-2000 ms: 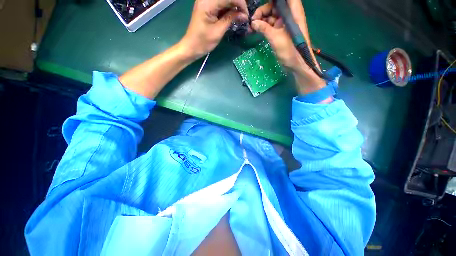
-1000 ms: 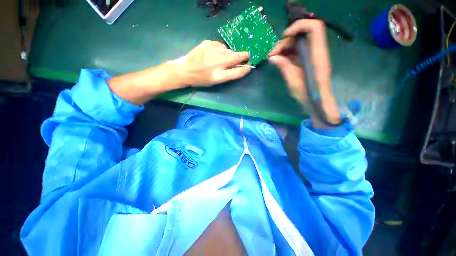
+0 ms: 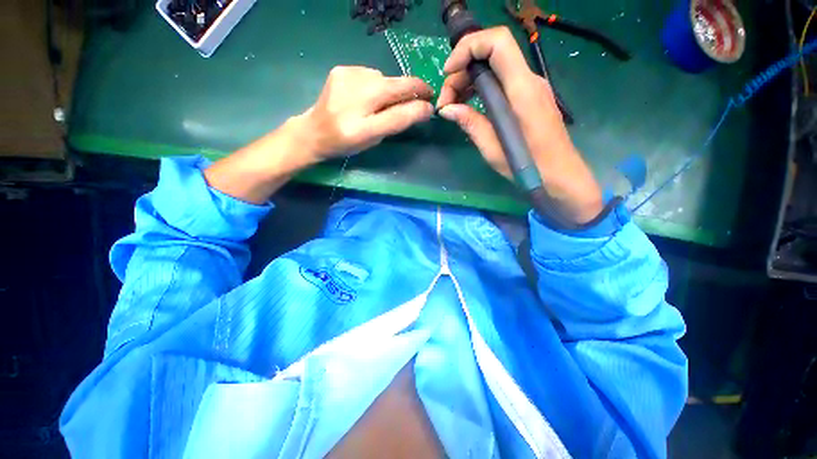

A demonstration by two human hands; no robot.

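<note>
The green circuit board (image 3: 421,56) lies on the green mat, partly covered by both hands. My left hand (image 3: 363,112) has its thumb and finger closed at the board's near edge. A thin strand trails below this hand. My right hand (image 3: 537,116) holds the dark soldering iron (image 3: 500,112) across its palm, the front end pointing away from me. Its thumb and finger pinch close to the left fingertips at the board's near edge. Whatever small part is between the fingertips is too hidden to tell. A heap of black components (image 3: 381,12) lies beyond the board.
A white component tray (image 3: 209,40) is at the far left. Orange-and-black cutters (image 3: 535,20) lie open right of the iron. The blue-sided round roll or cup (image 3: 688,40) is at the far right. A blue coiled cord (image 3: 761,87) runs to my right wrist. A dark crate (image 3: 797,197) stands at the right edge.
Both hands have come from the component heap to the board's near edge. Since one second ago, my right hand has moved left over the board with the iron, and its fingers now meet my left fingertips.
</note>
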